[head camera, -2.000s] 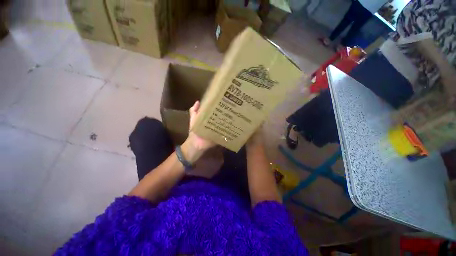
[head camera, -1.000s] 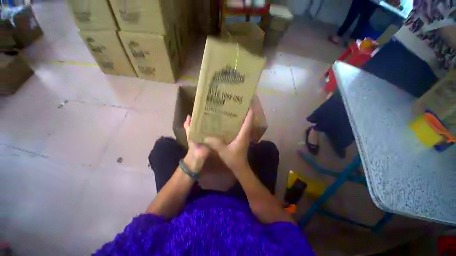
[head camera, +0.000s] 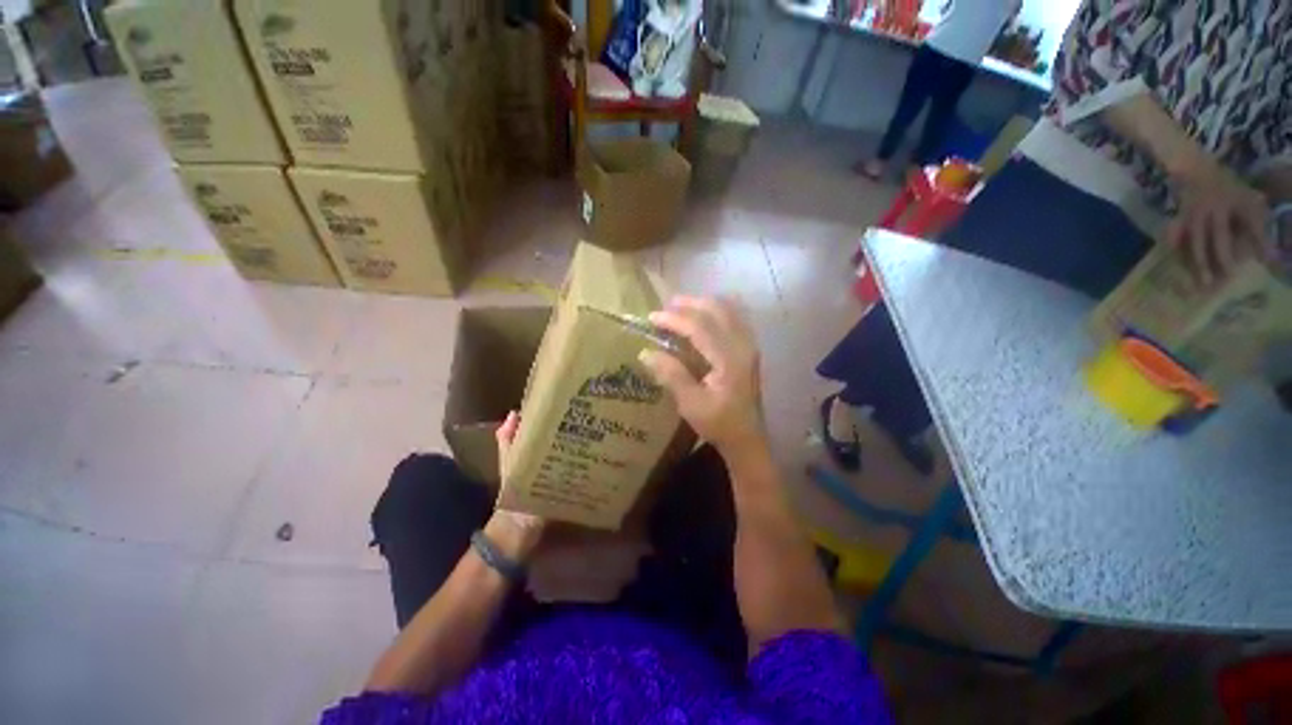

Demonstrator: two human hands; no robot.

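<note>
A closed tan inner carton (head camera: 588, 425) with black print stands tilted above my lap, its printed face toward me. My left hand (head camera: 513, 496) holds it at its lower left side, with the fingers partly hidden behind it. My right hand (head camera: 709, 371) is at its upper right edge, fingers bent on the tape strip at the top; whether it grips or only presses is unclear. An open shipping carton (head camera: 479, 371) stands on the floor beyond my knees, partly hidden by the inner carton.
Sealed master cartons (head camera: 354, 106) are stacked ahead left. A speckled table (head camera: 1034, 467) is at right with a yellow and orange tape dispenser (head camera: 1145, 385). A person stands behind it, a hand (head camera: 1219, 227) on a box. An open box (head camera: 633, 191) and a red stool (head camera: 928, 213) stand ahead.
The inner carton is lower and its top now shows. My right hand has moved from its lower side up to its top edge. My left hand stays low on it.
</note>
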